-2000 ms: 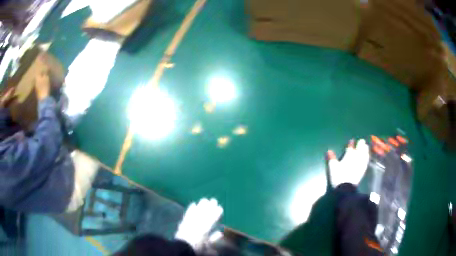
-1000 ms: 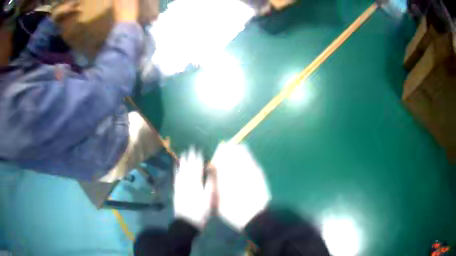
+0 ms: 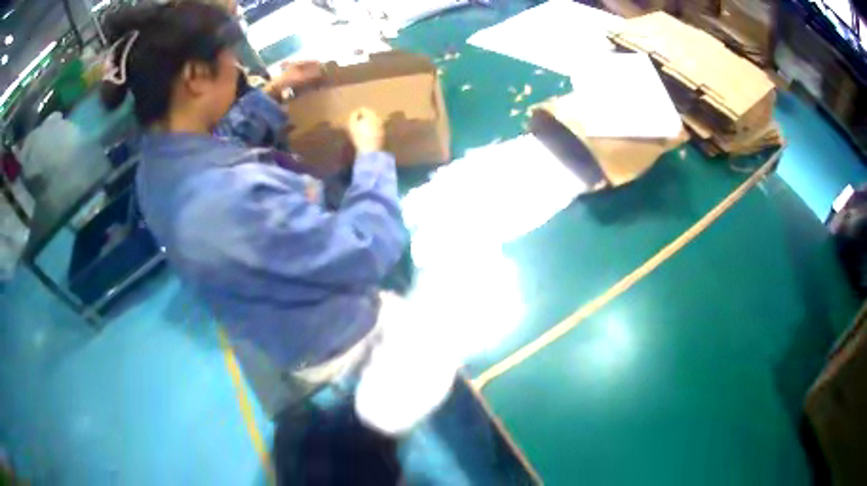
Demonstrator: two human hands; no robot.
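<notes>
One white-gloved hand, which I take as my left hand [image 3: 404,389], shows at the lower middle over the near bench edge, with a dark sleeve below it. It is blurred and bright, so its fingers and anything in them cannot be made out. My right hand is not seen. Just beyond the glove, bright white packs [image 3: 494,199] lie on the green bench [image 3: 684,313], partly washed out by glare.
A person in a blue jacket [image 3: 276,247] stands close at left, hands at a brown carton [image 3: 375,95]. White sheets [image 3: 623,100] and stacked flat cardboard [image 3: 703,76] lie farther off. A tan tape line [image 3: 627,280] crosses the bench. Another carton [image 3: 841,399] stands at the right edge.
The view has swung left and up, bringing in the neighbouring person, carton and cardboard stack. Two gloved hands showed close together before; now only one is made out.
</notes>
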